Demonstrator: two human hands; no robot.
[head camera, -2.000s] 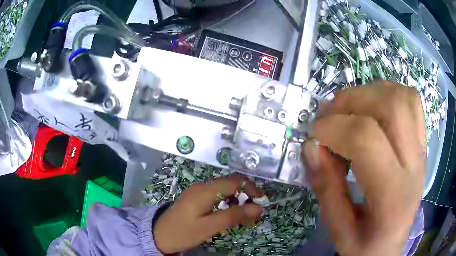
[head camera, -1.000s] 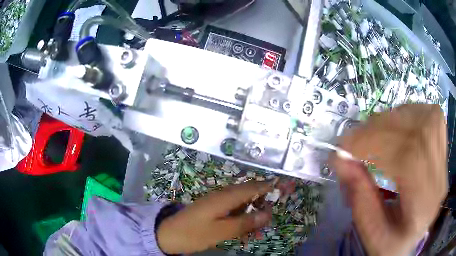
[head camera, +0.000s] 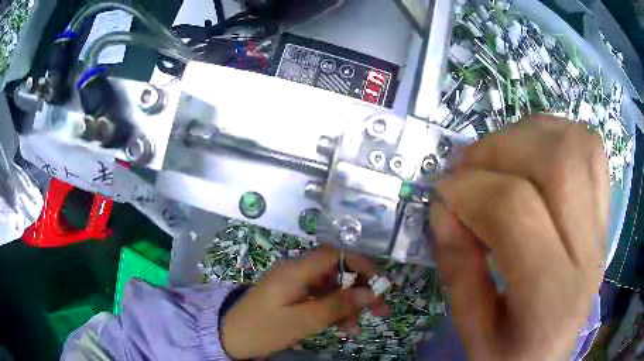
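Observation:
The silver assembly fixture (head camera: 247, 148) crosses the middle of the view. A tiny bright green part (head camera: 406, 189) shows in the slot near its right end. My right hand (head camera: 522, 211) is at that end, thumb and fingers closed together beside the slot; the fingers hide what they pinch. My left hand (head camera: 293, 303) is below the fixture, over the lower parts tub, with a few white-headed stemmed pieces (head camera: 379, 285) between thumb and fingers. The thin air cylinder rod (head camera: 261, 151) runs along the fixture towards the slot.
The large parts tub (head camera: 522, 70) at the right is heaped with pieces. The lower parts tub (head camera: 395, 317) lies under the fixture. A black controller (head camera: 335, 70) is behind it. Air fittings (head camera: 99, 102) are at the left end, above a red object (head camera: 67, 215) and a green one (head camera: 141, 271).
My right hand moved away from the slot to the right, then came back beside it. My left fingers have shifted around the white-headed pieces. The fixture moved slightly in view.

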